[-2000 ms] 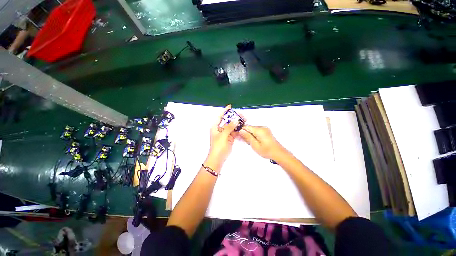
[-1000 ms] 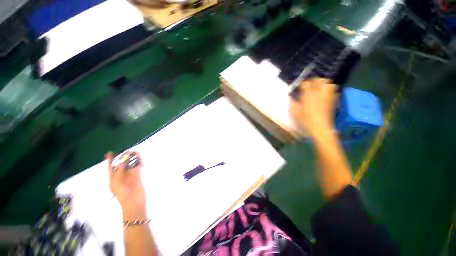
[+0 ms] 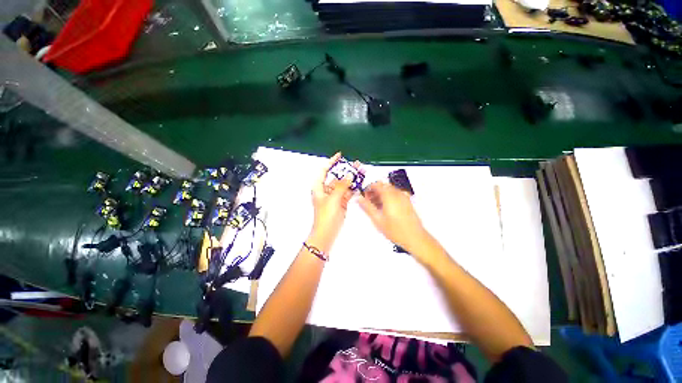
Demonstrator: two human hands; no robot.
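My left hand (image 3: 332,200) is shut on a small circuit board (image 3: 345,174) with white and silver parts, above the white work sheet (image 3: 449,299). My right hand (image 3: 389,213) is at the board's right side, fingers bent close together near a dark cord; whether it grips the cord cannot be told. A black plastic housing (image 3: 401,181) lies on the sheet just beyond my right hand. A small dark piece (image 3: 400,249) shows partly from under my right wrist.
Several yellow-specked boards (image 3: 194,213) with black cords are at left. Brown-edged cardboard sheets (image 3: 579,247) stand at right, beside a white sheet (image 3: 617,224) and black trays (image 3: 665,229). Small units (image 3: 379,111) lie on the green belt. A red bin (image 3: 101,34) is upper left.
The view has swung back left to the sheet. My right hand has come back from the black trays at right to the board. The black housing now lies on the sheet.
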